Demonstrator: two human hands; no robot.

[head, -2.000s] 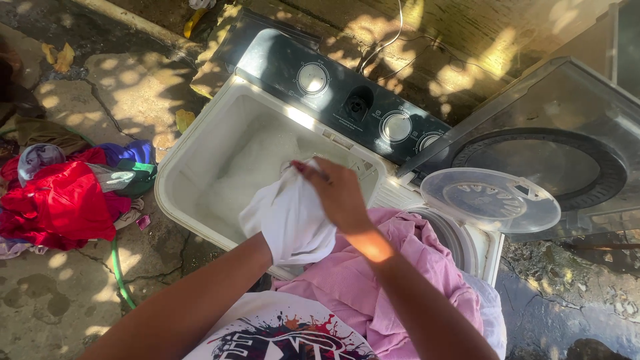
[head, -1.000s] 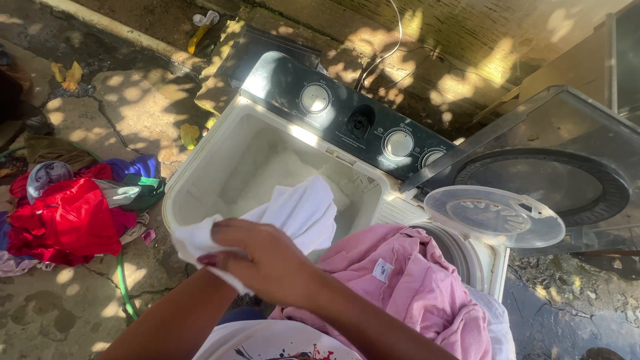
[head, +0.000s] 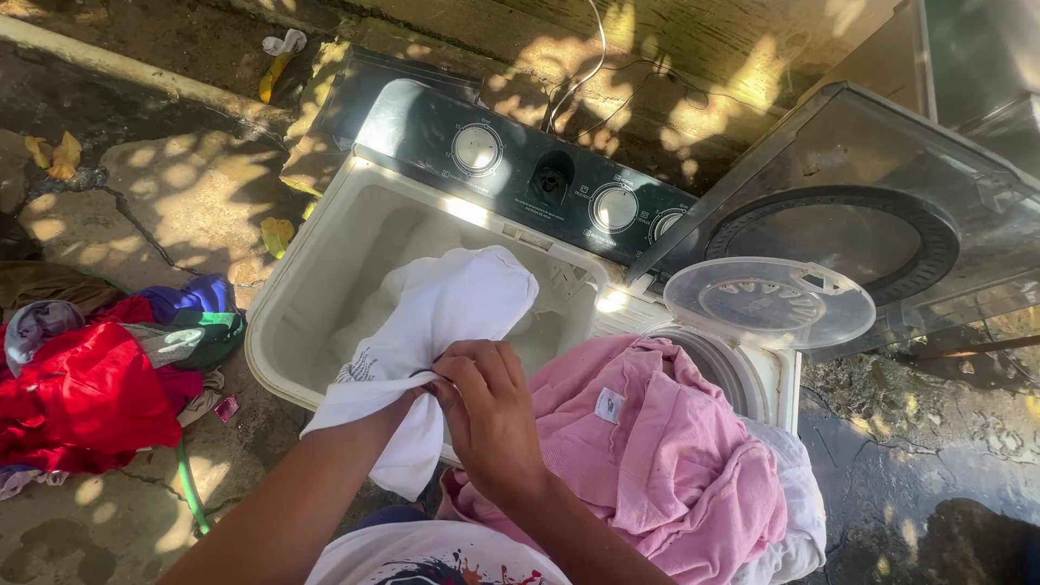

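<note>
A white cloth garment (head: 455,301) with a small dark print hangs over the open wash tub (head: 317,244) of a twin-tub washing machine. Inside it is my left hand, covered by the cloth from the wrist on, so its fingers are hidden. My right hand (head: 483,398) pinches the garment's edge near the left wrist, between thumb and fingers. Cloudy, sudsy water (head: 366,305) fills the lower tub. Just right of my right hand, a pink garment (head: 650,455) with a white tag lies over the machine's front edge, with a whitish cloth (head: 792,496) beneath it.
The control panel (head: 520,175) with knobs runs along the machine's back. A raised clear lid (head: 934,195) and a round plastic cover (head: 768,302) stand over the spin side. Coloured clothes (head: 89,390) lie on the cracked ground at left, near a green hose (head: 189,487).
The white garment, held lower and to the left one second ago, now covers my left hand over the tub. My right hand has moved to its edge.
</note>
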